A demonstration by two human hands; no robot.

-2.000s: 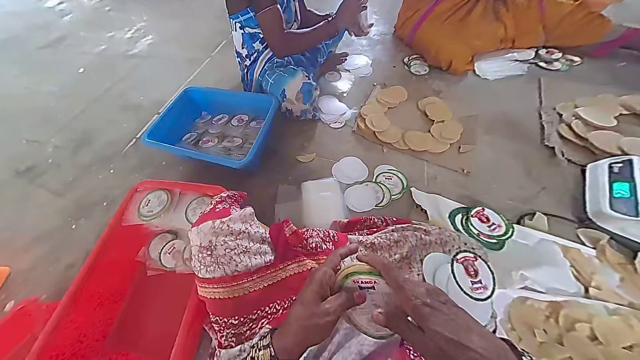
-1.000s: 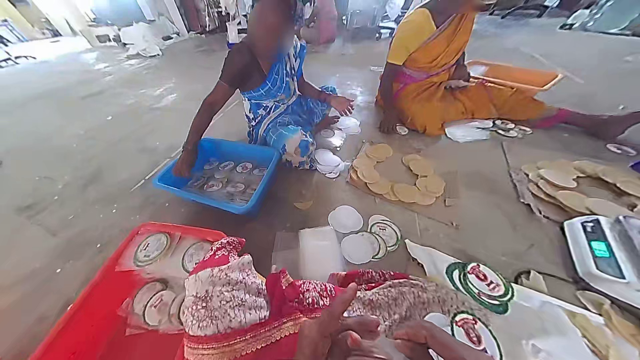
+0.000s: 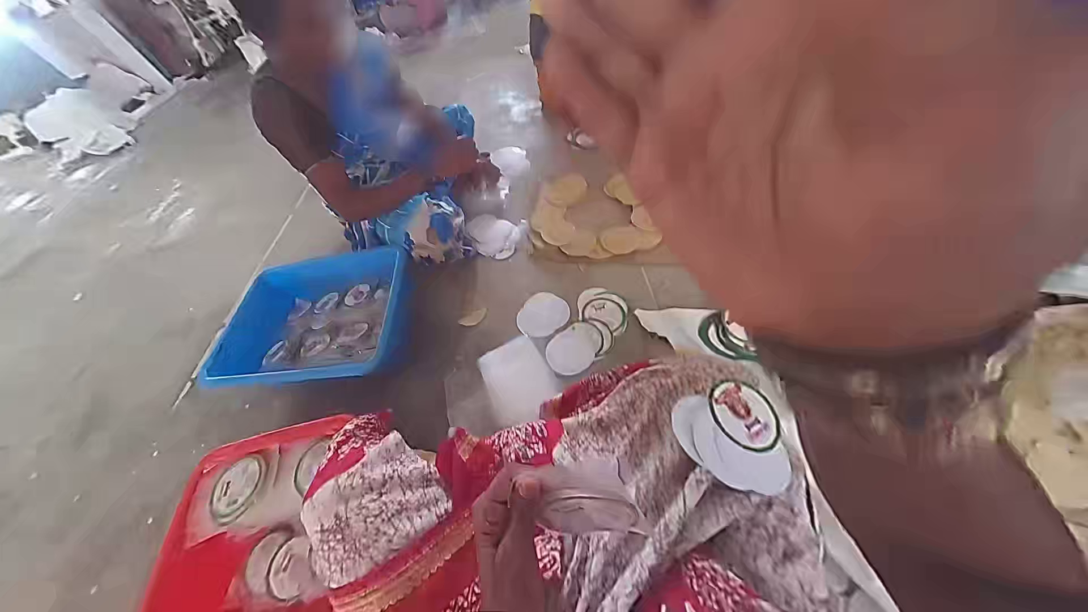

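My left hand [image 3: 508, 531], low in the middle, pinches a clear plastic packet [image 3: 586, 501] with round pieces inside, held over the red and white patterned cloth on my lap [image 3: 629, 408]. Large and blurred, my right hand [image 3: 816, 178] is raised close to the camera at the upper right; its fingertips are cut off or hidden, so its grasp cannot be read. On the cloth below it lie white paper discs [image 3: 701, 438], and a printed round label with a green rim [image 3: 745, 415] rests on top of them.
A red tray [image 3: 200, 510] with packed discs stands at lower left, a blue tub [image 3: 297, 374] of packets beyond it. On the floor are more discs [image 3: 544, 314], a clear plastic stack [image 3: 518, 378] and tan rounds on cardboard [image 3: 557, 229]. A co-worker [image 3: 365, 187] sits behind the tub.
My right hand has risen from the lap toward the camera. The co-worker's arm has left the blue tub, and both their hands are now together at their lap.
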